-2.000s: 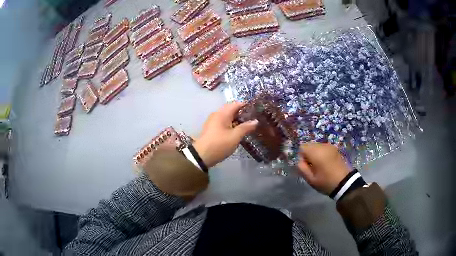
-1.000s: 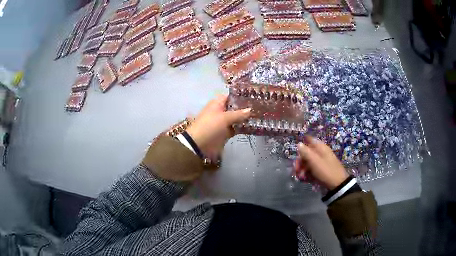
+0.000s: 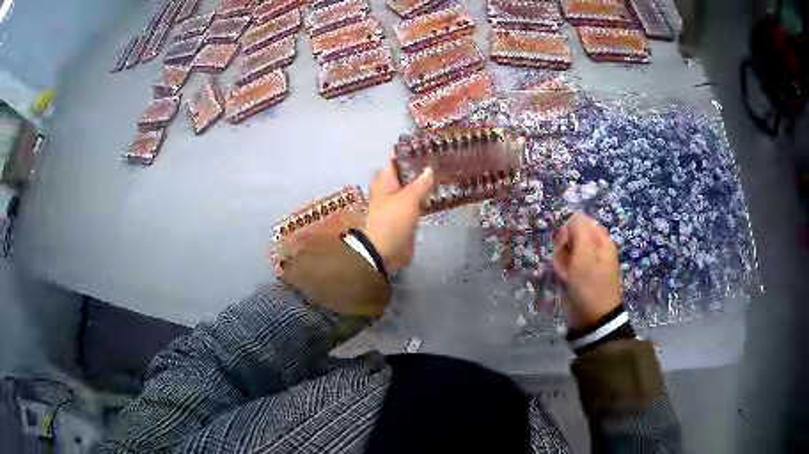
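Note:
My left hand [image 3: 396, 213] grips the left end of a brown circuit board panel [image 3: 470, 167], thumb on top, held above the table. The panel has rows of marks along both long edges. My right hand [image 3: 589, 266] is over the near part of a large heap of small leaded components [image 3: 665, 191], fingers curled together; whether it holds a component cannot be told. Another circuit board panel [image 3: 324, 226] lies on the table, partly hidden by my left sleeve.
Many laid-out panels [image 3: 357, 69] lie in slanting columns across the far side of the grey table [image 3: 204, 204]. Clear plastic [image 3: 750, 239] edges the heap at the right. A small pale piece [image 3: 412, 345] lies near the table's front edge.
The held panel has turned from steeply slanted to nearly level and moved away from me. My right hand has moved up over the heap. More of the panel by my left sleeve shows.

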